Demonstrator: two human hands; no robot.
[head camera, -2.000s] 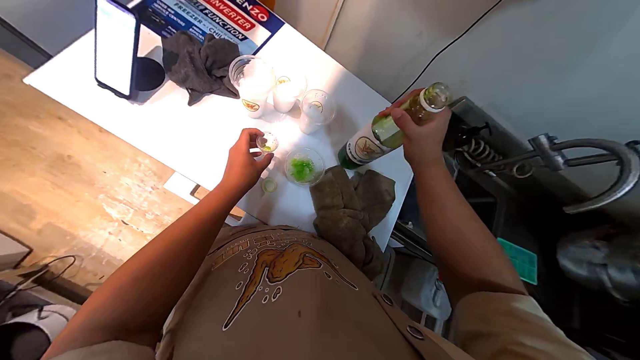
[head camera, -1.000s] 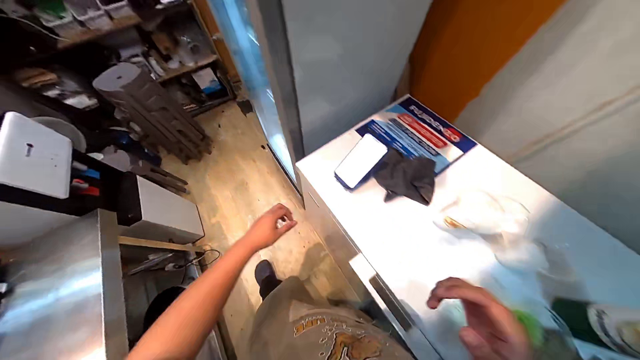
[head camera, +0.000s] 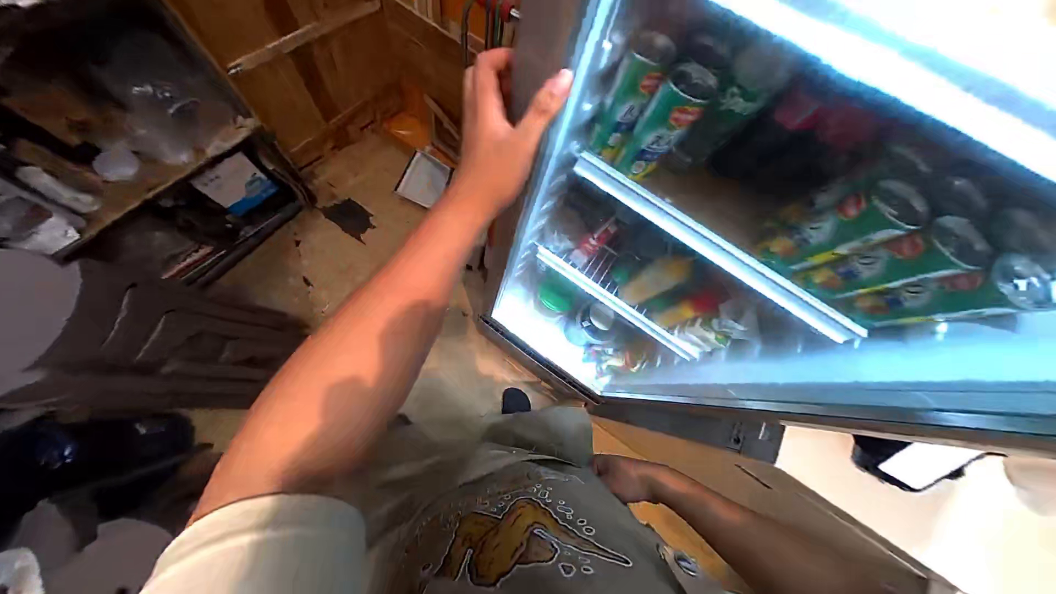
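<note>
A lit display fridge with a glass door stands at the right, its dark door frame (head camera: 540, 107) running up the middle. My left hand (head camera: 507, 124) is on that frame near the top, thumb on the glass side and fingers curled round the outer edge. Behind the glass, green cans (head camera: 668, 120) stand on the upper shelf, with several more green cans (head camera: 874, 247) farther right. A white shelf edge (head camera: 718, 247) crosses below them, and assorted packets and jars sit lower. My right hand (head camera: 624, 478) hangs beside the printed apron (head camera: 536, 528), partly hidden; whether it holds anything cannot be told.
Stacked grey plastic stools (head camera: 190, 330) stand at the left. Behind them is a shelf (head camera: 165, 181) holding clear plastic items and a box. Wooden floor (head camera: 330, 256) shows between shelf and fridge. The white table (head camera: 808, 462) with a phone (head camera: 928, 464) is at lower right.
The view has swung from the white table to the fridge. My left hand has moved onto the fridge's door frame. The green bottle my right hand held two seconds ago was let go on the table.
</note>
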